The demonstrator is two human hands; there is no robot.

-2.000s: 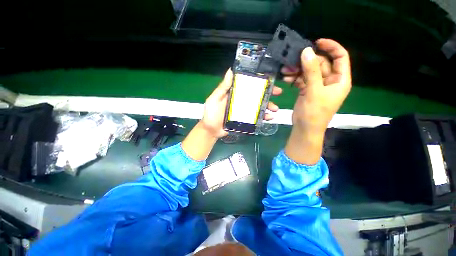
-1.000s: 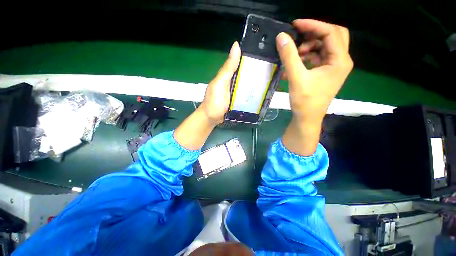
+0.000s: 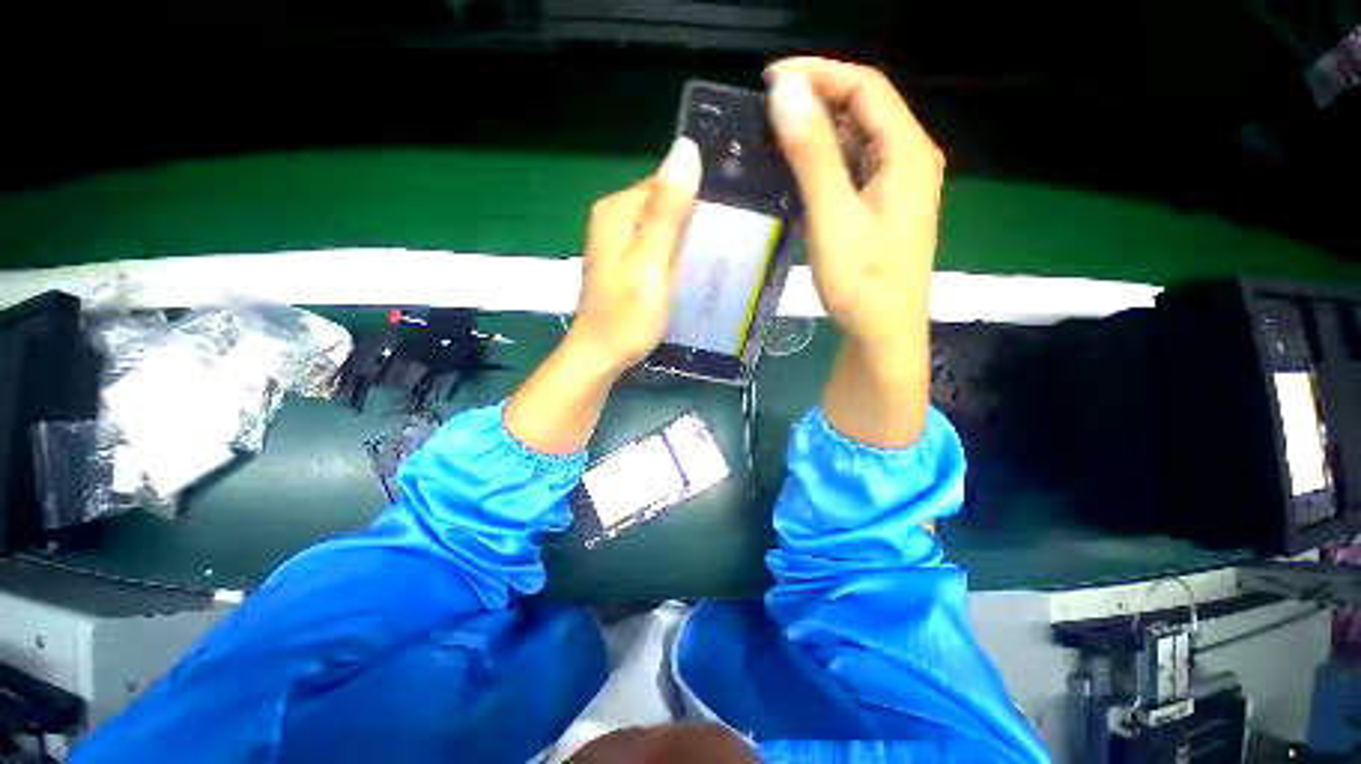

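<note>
An open phone assembly (image 3: pixel 721 276) is held above the mat, tilted, its battery (image 3: pixel 720 278) showing with a yellow edge on the right. The black inner back cover (image 3: pixel 737 161) lies over the phone's upper part. My left hand (image 3: pixel 634 269) grips the phone by its left side, the thumb on the cover's left edge. My right hand (image 3: pixel 866 194) has its thumb and fingers at the upper right edge of the cover and phone; its fingertips are partly hidden. A second open phone (image 3: pixel 651 478) lies flat on the mat below.
Plastic bags (image 3: pixel 194 391) lie at the left beside black parts (image 3: pixel 418 355) and a red-tipped tool. A clear round dish (image 3: pixel 785 334) shows behind the held phone. A black phone tray (image 3: pixel 1246 433) stands at the right. A white-edged green conveyor (image 3: pixel 448 209) runs behind the mat (image 3: pixel 314 515).
The inner back cover, earlier held apart at an angle, now lies over the phone's top. The phone has shifted slightly left, and my right hand has moved left to its top corner. My left thumb is higher.
</note>
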